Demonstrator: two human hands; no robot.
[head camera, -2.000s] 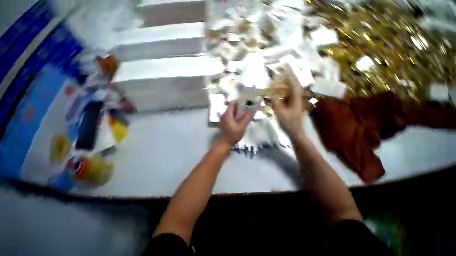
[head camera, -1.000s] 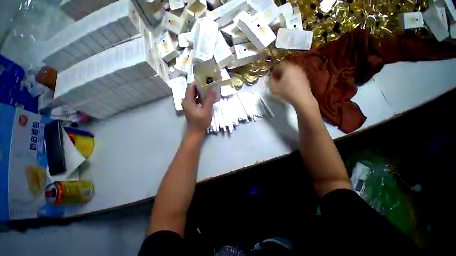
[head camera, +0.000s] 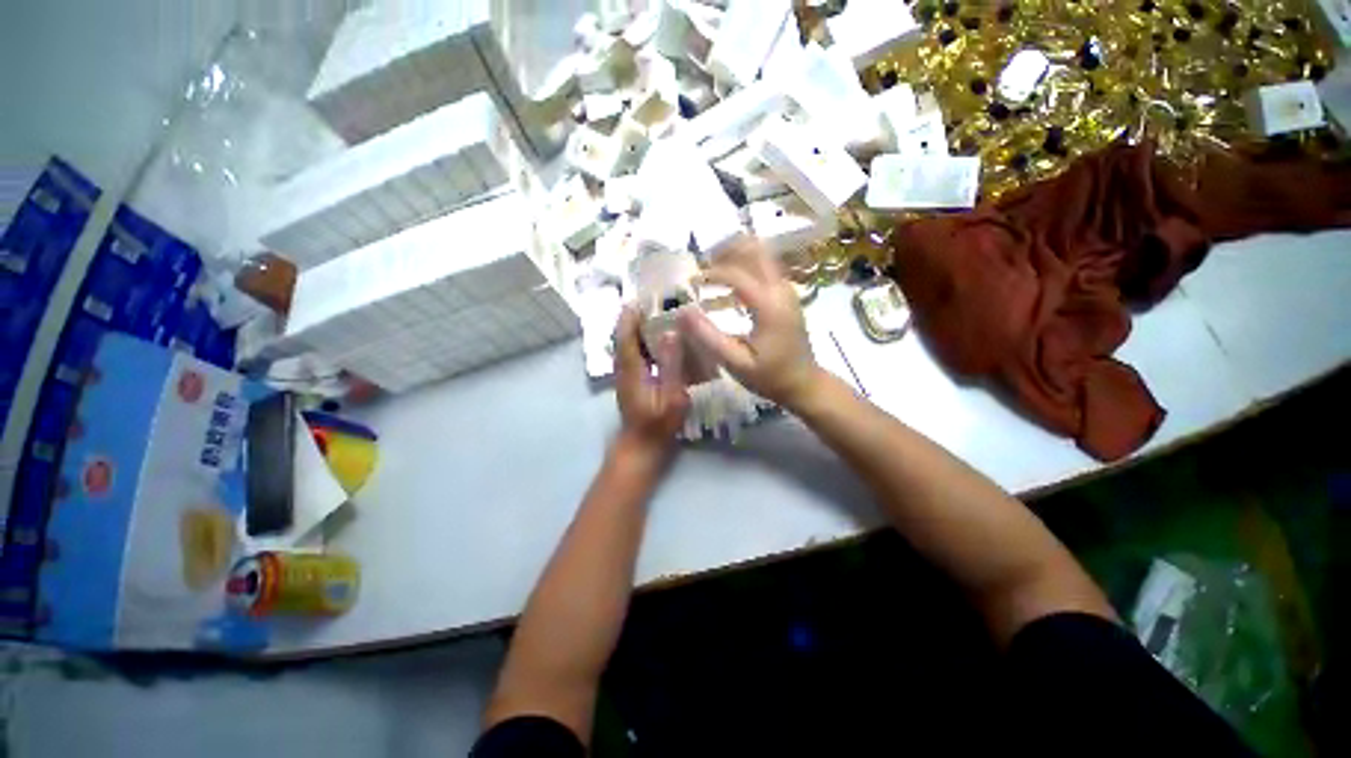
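My left hand (head camera: 649, 382) holds a white folding carton (head camera: 668, 282) upright, with a dark spot showing at its near part. My right hand (head camera: 763, 329) is at the carton's right side, fingers bent against or close over it; it is blurred, and whether it grips anything is hidden. Slim white inserts (head camera: 723, 410) lie fanned on the white table just below the hands. One clear bottle (head camera: 883, 311) lies alone to the right of my right hand, beside the rust-brown cloth (head camera: 1022, 282).
White cartons (head camera: 808, 160) lie heaped behind the hands. Golden bottles (head camera: 1141, 89) are piled at the upper right. Packed cartons (head camera: 430, 296) stand in rows at left. A yellow can (head camera: 304, 584), a black flat object (head camera: 271, 464) and a light blue printed carton (head camera: 148, 504) are farther left.
My right hand has come from beside the brown cloth to the held carton. A single bottle now shows near the cloth. The camera view has shifted, moving the table things rightward and down.
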